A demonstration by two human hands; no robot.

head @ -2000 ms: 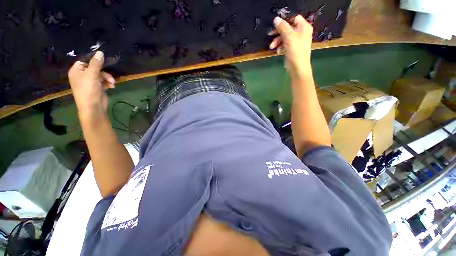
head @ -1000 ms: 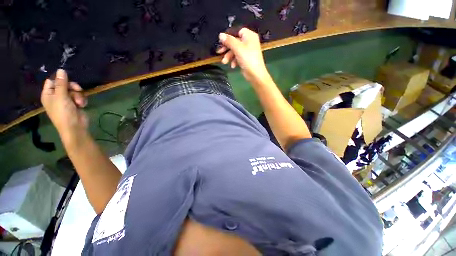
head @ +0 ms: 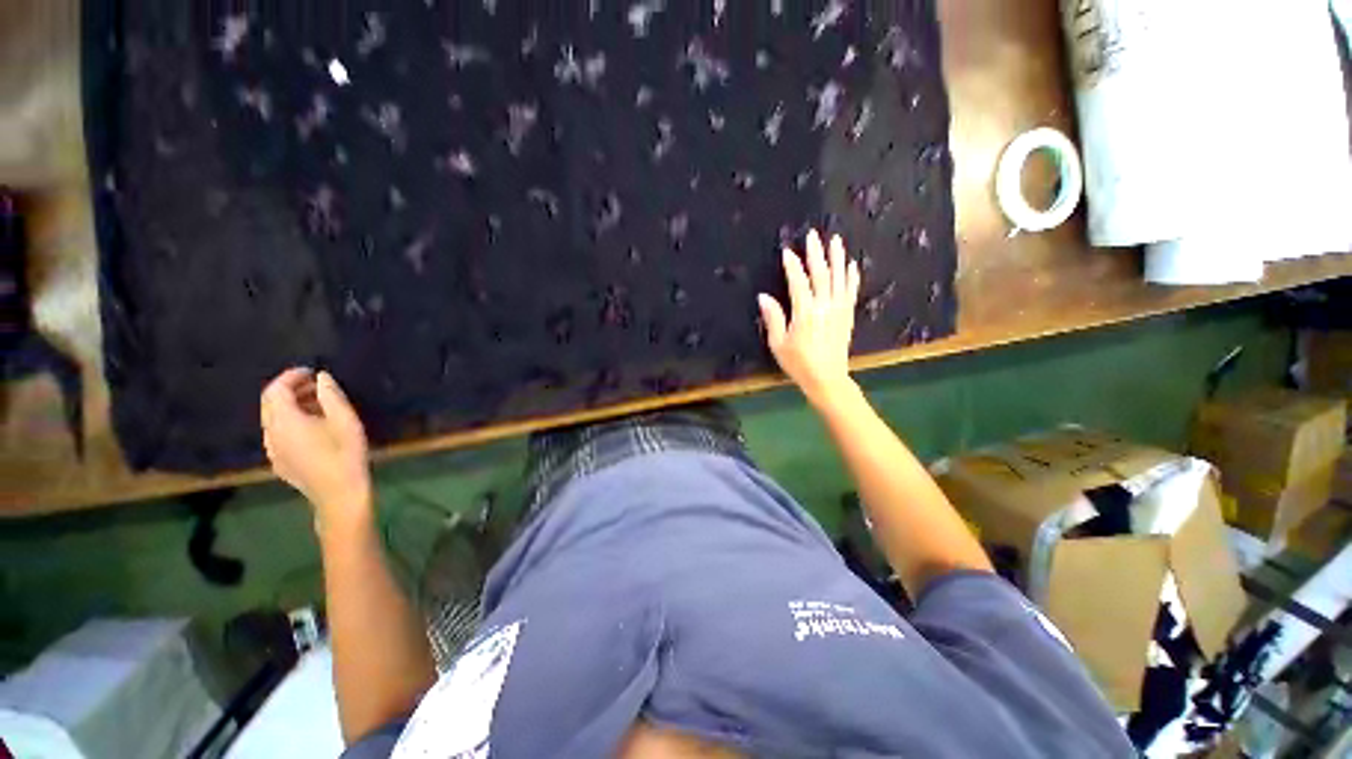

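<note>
The dark patterned fabric (head: pixel 519 208) lies flat on the brown wooden table (head: pixel 991 304), its near border along the table's front edge. A small white mark (head: pixel 338 71) shows on it at the upper left. My left hand (head: pixel 315 433) is at the fabric's near edge on the left, fingers curled; whether it pinches cloth is hidden. My right hand (head: pixel 816 312) lies palm down on the cloth near the right of the front edge, fingers spread, holding nothing.
A white tape roll (head: pixel 1038 180) and white paper rolls (head: pixel 1216 134) lie on the table at the right. Dark cloth pieces (head: pixel 45 356) lie at the far left. Open cardboard boxes (head: pixel 1105 593) stand on the green floor at the lower right, a white box (head: pixel 111 690) at lower left.
The view has tilted up, showing more of the fabric and the tape roll. My right hand has opened from curled fingers to a flat spread. My left hand remains near the front edge.
</note>
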